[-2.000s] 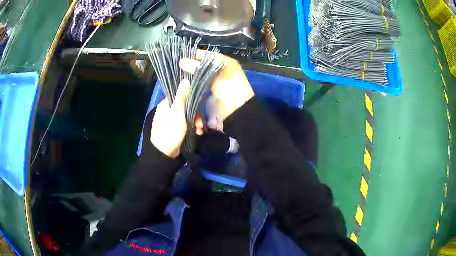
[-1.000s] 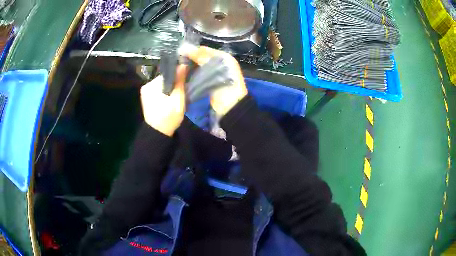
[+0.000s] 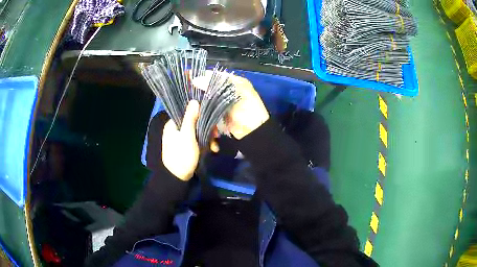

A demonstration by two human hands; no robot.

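A fistful of short grey wires is fanned out above the lap bin, its tips pointing up and away from me. My left hand grips the left and lower part of the wires, thumb up along them. My right hand holds the right part, its fingers across the wires near a gap in the fan. The lower ends of the wires are partly hidden between my hands. The blue lap bin lies below my hands, largely hidden by my arms.
The round machine stands ahead, with scissors and a small silver tool left of it. A blue tray heaped with grey wires is at right. A purple-white cloth and light-blue tray are at left.
One second ago the wires were blurred and bunched between my hands; now they are spread in a fan. Both hands sit slightly lower. The view has shifted a little.
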